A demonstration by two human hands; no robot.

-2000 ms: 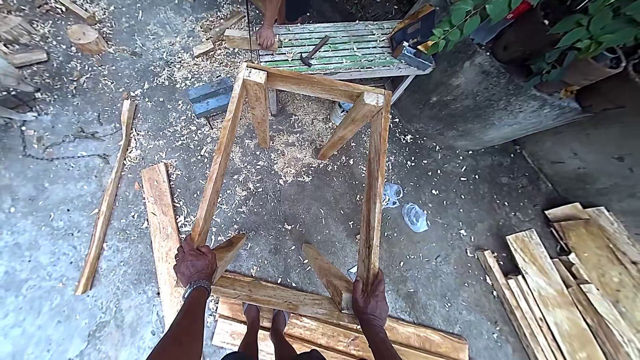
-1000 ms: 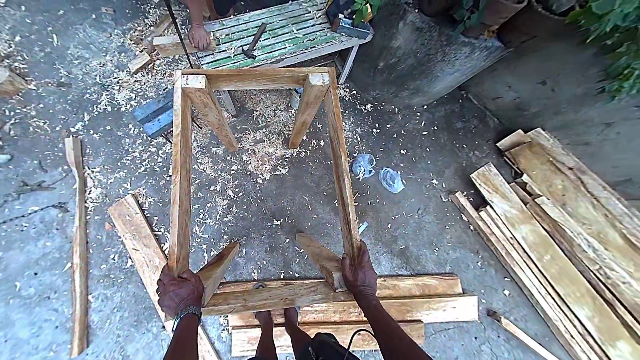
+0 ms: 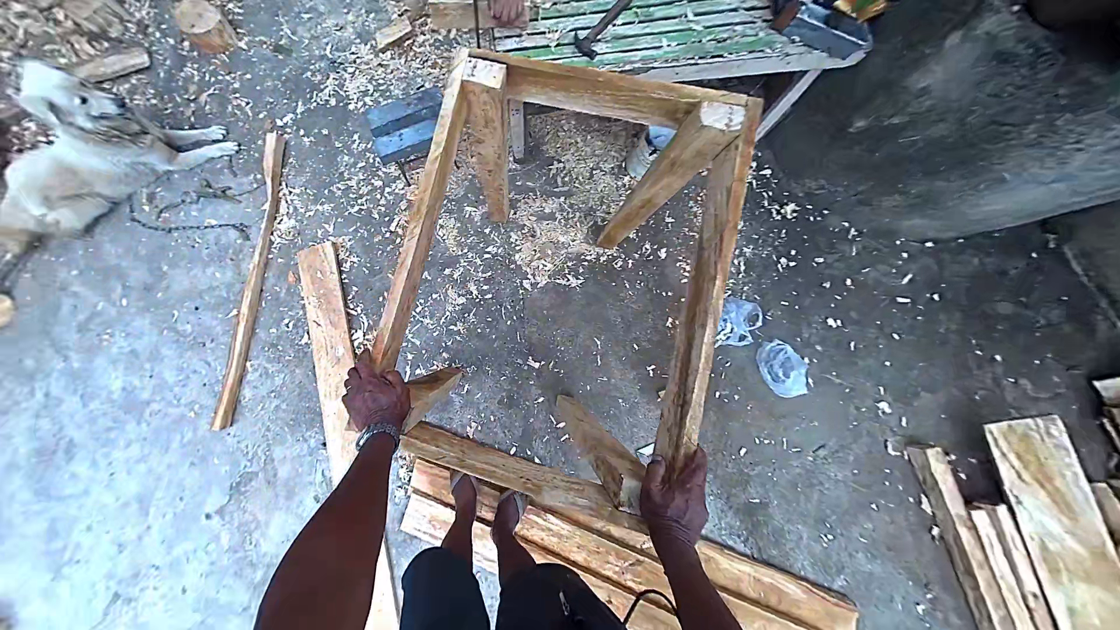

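Observation:
A rectangular wooden frame with legs at its corners (image 3: pixel 604 92) spans the middle of the head view, its legs reaching down toward the ground. My left hand (image 3: pixel 376 398) grips the near left corner, and a metal band circles that wrist. At the near right corner, my right hand (image 3: pixel 675 497) is closed around the side rail. The fingers are partly hidden by the wood. Through the frame, wood shavings (image 3: pixel 556 232) show on the concrete floor.
Planks (image 3: pixel 752 569) lie by my feet, with another plank (image 3: pixel 325 324) at left. A light-coloured dog (image 3: pixel 87 166) lies upper left. Ahead are a slatted bench (image 3: pixel 674 44) with a hammer (image 3: pixel 604 31), a co-worker's hand (image 3: pixel 507 10) and a blue stool (image 3: pixel 404 127). Stacked boards (image 3: pixel 1046 499) lie at right.
Both hands keep hold of the frame, which has tilted compared with one second ago. The view has swung left, bringing the dog into sight.

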